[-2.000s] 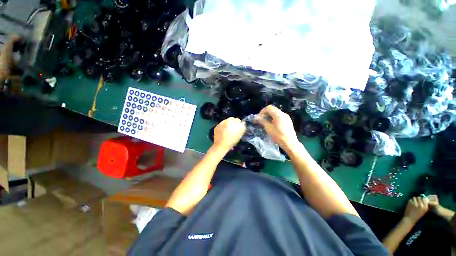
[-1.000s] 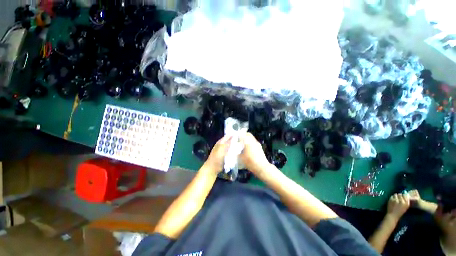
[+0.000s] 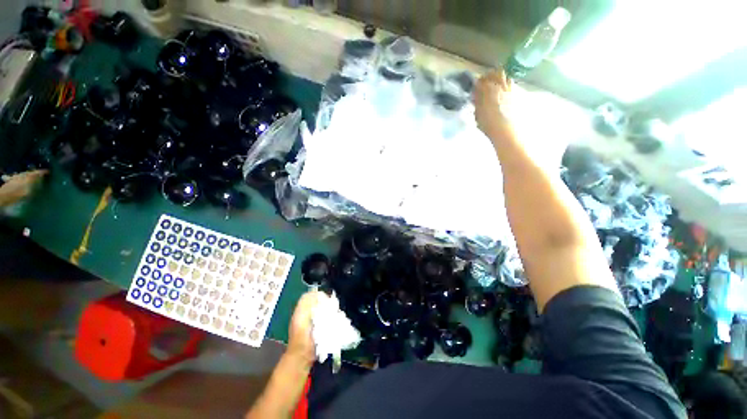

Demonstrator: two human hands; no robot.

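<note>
My left hand [image 3: 301, 327] is near the bench's front edge, closed on a crumpled white cloth [image 3: 332, 326]. My right hand [image 3: 493, 96] is stretched far forward beyond the stack, at the lower end of a clear greenish bottle [image 3: 536, 47] with a pale cap. Its fingers are blurred, and I cannot tell if they grip the bottle. Glossy black dome housings [image 3: 397, 304] lie loose right of my left hand. A white sheet with rows of dark rings and bare circles [image 3: 215, 278] lies to the left.
A bright white sheet [image 3: 401, 164] with clear film covers the central stack. More black domes [image 3: 164, 123] are heaped at the left, and bagged domes [image 3: 631, 221] at the right. A red stool [image 3: 110, 337] is below the bench edge. A blurred hand [image 3: 20, 186] shows at far left.
My hands have separated. My right hand has moved far forward and right to the bottle; my left holds the white cloth lower and to the left. The view has shifted, showing more of the ledge.
</note>
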